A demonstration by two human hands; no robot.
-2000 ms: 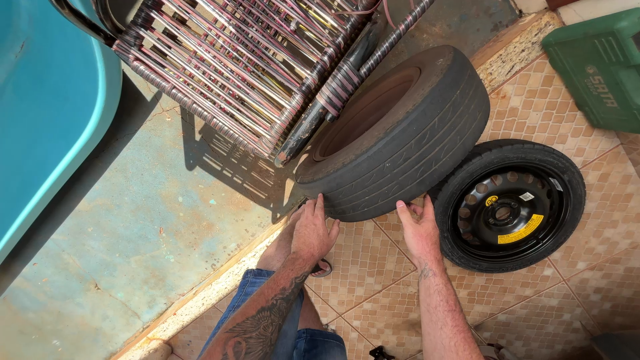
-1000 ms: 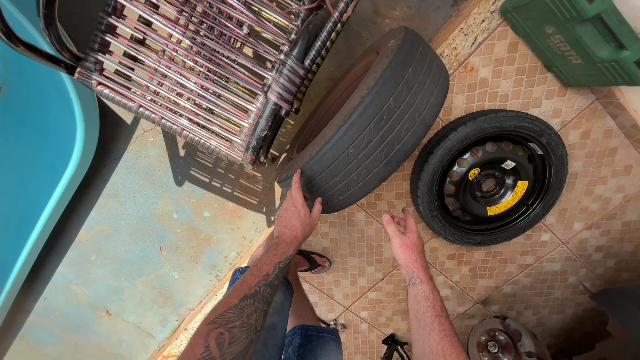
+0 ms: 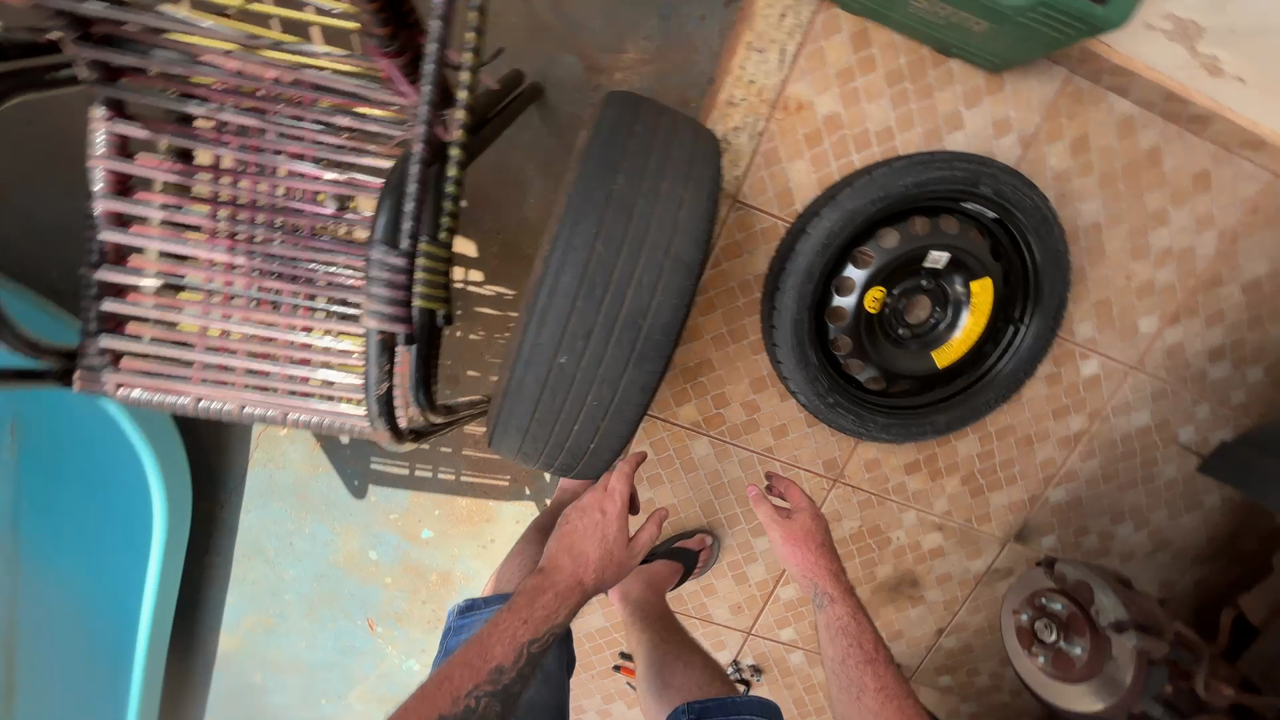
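A worn car wheel, its tire tread [image 3: 615, 290] facing me, stands tilted on the floor left of centre. My left hand [image 3: 600, 525] is at the tire's lower end with fingers apart; whether it touches the rubber is hard to tell. My right hand [image 3: 790, 510] hangs over the tiles, fingers loosely bent, holding nothing. Beyond it a compact spare wheel [image 3: 917, 297], with a black steel rim and a yellow label, lies flat on the tiles.
A woven cord chair [image 3: 240, 240] stands at upper left above a blue basin [image 3: 80, 560]. At the top right is a green tool case [image 3: 1000, 25]. A brake disc and hub [image 3: 1065, 635] are at lower right. Small tools [image 3: 625, 670] lie near my foot.
My right hand has come off the worn tire, and both hands are now apart from each other. The tire appears more upright in view. The view has turned and shifted to the right.
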